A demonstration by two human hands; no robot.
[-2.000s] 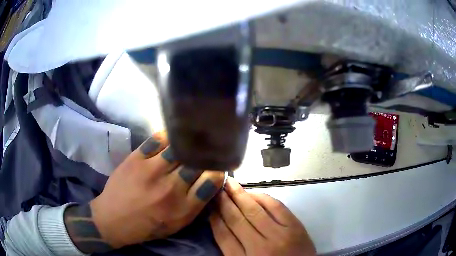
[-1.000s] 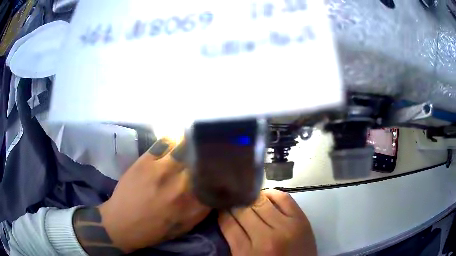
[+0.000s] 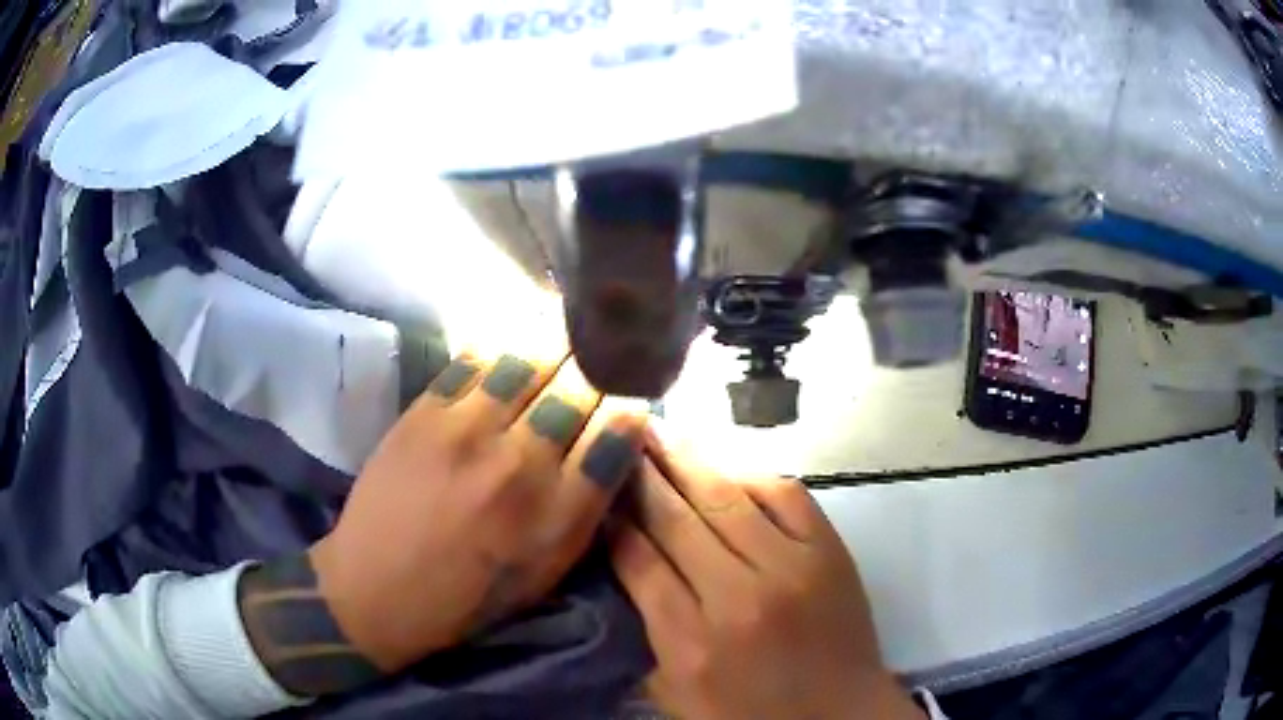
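Note:
Dark grey cloth (image 3: 521, 661) lies under both my hands and hangs toward my lap. My left hand (image 3: 457, 492) lies on the cloth, fingers together, fingertips in the bright light beside the dark shiny machine guard (image 3: 629, 288). My right hand (image 3: 753, 577) lies just right of it, fingertips close to the left hand's fingers, at the cloth's edge. The fingertips' hold on the cloth is hidden, and the needle is hidden behind the guard. Pale pocket bags (image 3: 267, 359) lie on the dark cloth at the left.
The white machine head (image 3: 1013, 99) hangs above my hands, with a handwritten paper label (image 3: 549, 85) and tension knobs (image 3: 767, 401). A black smartphone (image 3: 1031, 366) with a lit screen lies at the right. The table's front edge (image 3: 1098, 619) curves along the lower right.
The view has shifted, so the label and guard sit higher and show more of the fingers. Both hands stay close together on the cloth near the guard.

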